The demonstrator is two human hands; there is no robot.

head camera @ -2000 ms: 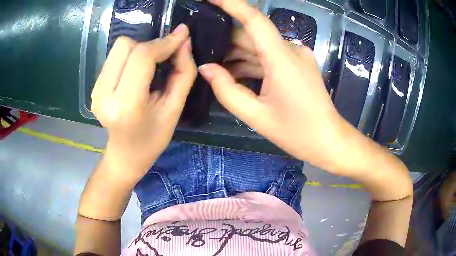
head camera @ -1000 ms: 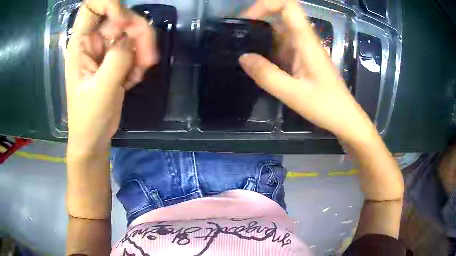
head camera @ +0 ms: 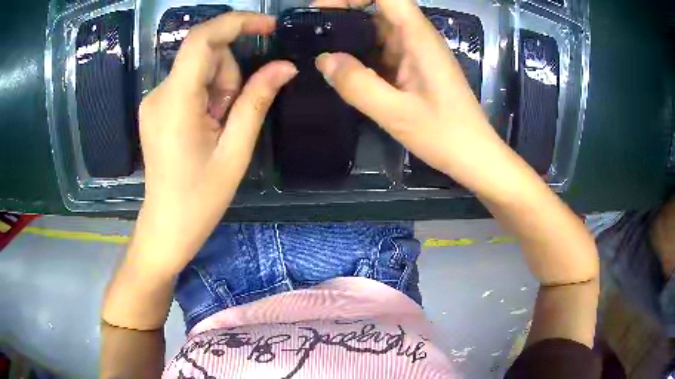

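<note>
A black phone case (head camera: 314, 126) lies over the middle pocket of the clear blister tray (head camera: 62, 159), its camera end away from me. My right hand (head camera: 403, 89) grips its right edge, thumb on the face and the other fingers partly hidden behind. My left hand (head camera: 215, 111) is at its left edge with thumb and index finger apart; whether the fingertips touch it is unclear. Other black cases sit in pockets to the left (head camera: 105, 111) and to the right (head camera: 534, 111). My hands partly cover the cases nearest the middle one.
The tray lies on a dark green surface (head camera: 618, 141) whose front edge is close to my waist. The grey floor with a yellow line (head camera: 74, 235) is below. Part of another person (head camera: 640, 255) shows at the right edge, and a red object (head camera: 13, 228) at the left.
My left hand has moved right, from the left pockets to the middle case, and its curled fingers have spread. My right hand stays by the case, slightly further left. The tray appears shifted left in view.
</note>
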